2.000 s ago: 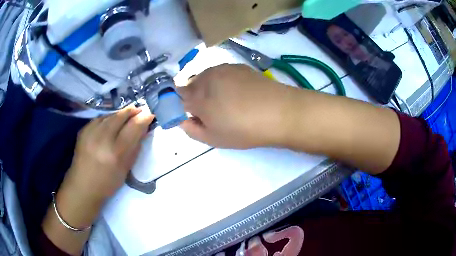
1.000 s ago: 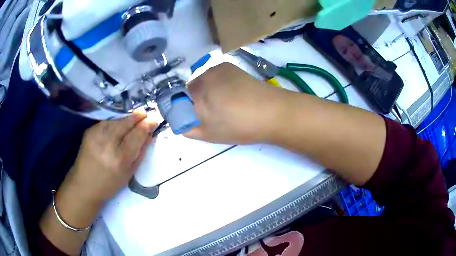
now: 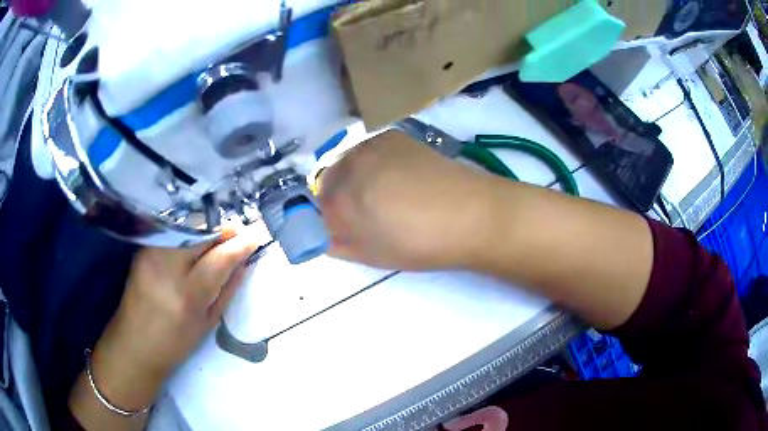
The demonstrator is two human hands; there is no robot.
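The white sewing machine head (image 3: 312, 76) with its blue stripe stands over the table at upper left. My left hand (image 3: 181, 282) lies on the bed at the needle area, fingertips together under the head's front edge; what they press or hold is hidden. A small dark thing shows at those fingertips. My right hand (image 3: 387, 198) is curled behind the grey-blue knob (image 3: 301, 231), its fingertips hidden. A hint of yellow shows beside it. Navy cloth (image 3: 67, 278) lies left of my left hand.
Green-handled scissors (image 3: 535, 150) lie behind my right forearm. A smartphone (image 3: 602, 139) lies beyond them. Brown cardboard (image 3: 413, 63) with a green block (image 3: 573, 38) is above. A ruler strip (image 3: 472, 375) runs along the table edge. A blue crate (image 3: 602, 358) is below right.
The whole view has shifted, so the machine and table sit a little lower in the picture. Both hands stay at the needle area; my right forearm covers more of the scissors.
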